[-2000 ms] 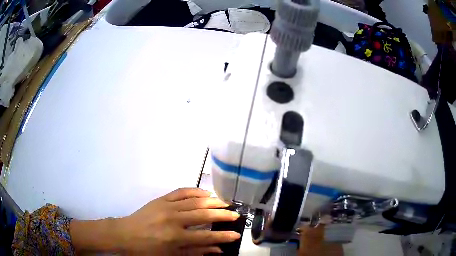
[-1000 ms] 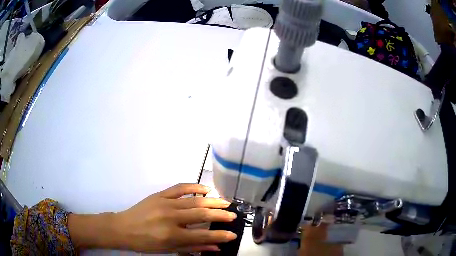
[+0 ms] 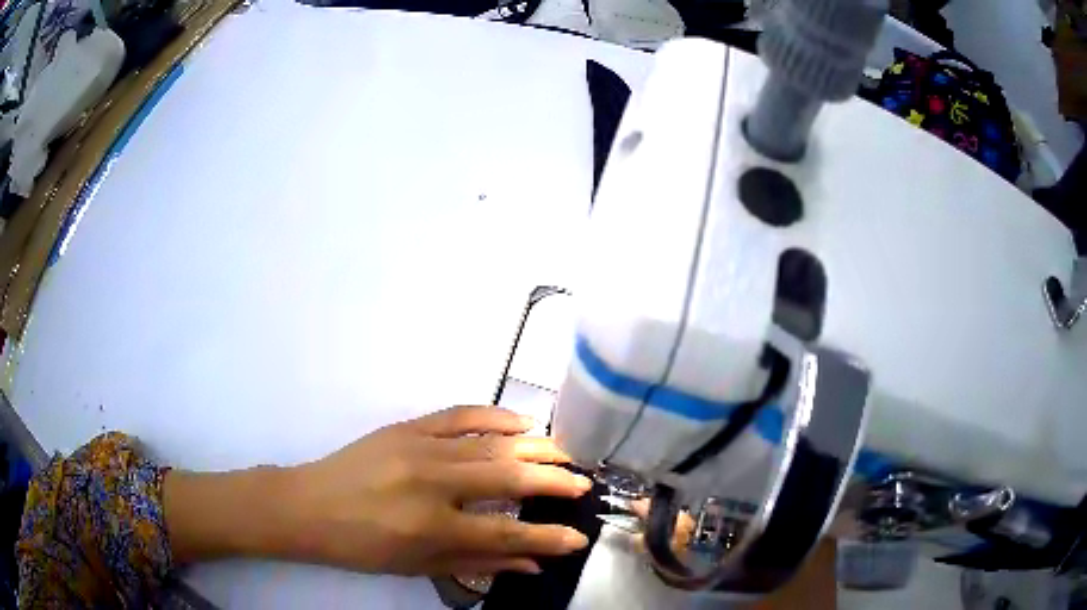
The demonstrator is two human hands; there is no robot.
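Observation:
A black strip (image 3: 542,536) lies on the white machine bed by the needle, left of the shiny presser foot (image 3: 620,483). My left hand (image 3: 477,495) rests palm down with its fingertips pressing the strip. My right hand (image 3: 670,524) is mostly hidden behind the curved metal guard (image 3: 822,465); only some fingers and part of the forearm show, and its grip is hidden. A tapered black piece (image 3: 606,113) shows behind the white machine head (image 3: 644,262); whether it joins the strip is hidden.
The sewing machine's arm and grey ribbed knob (image 3: 811,60) fill the right side. A slide cover (image 3: 525,387) is outlined in the bed. Brown cardboard (image 3: 72,203) edges the white table (image 3: 298,238) at left. A colourful patterned black bag (image 3: 954,107) stands behind the machine.
The view has shifted, so the machine head sits farther right. More of the black piece shows behind the head. My left hand stays on the strip; some right-hand fingers now show near the needle.

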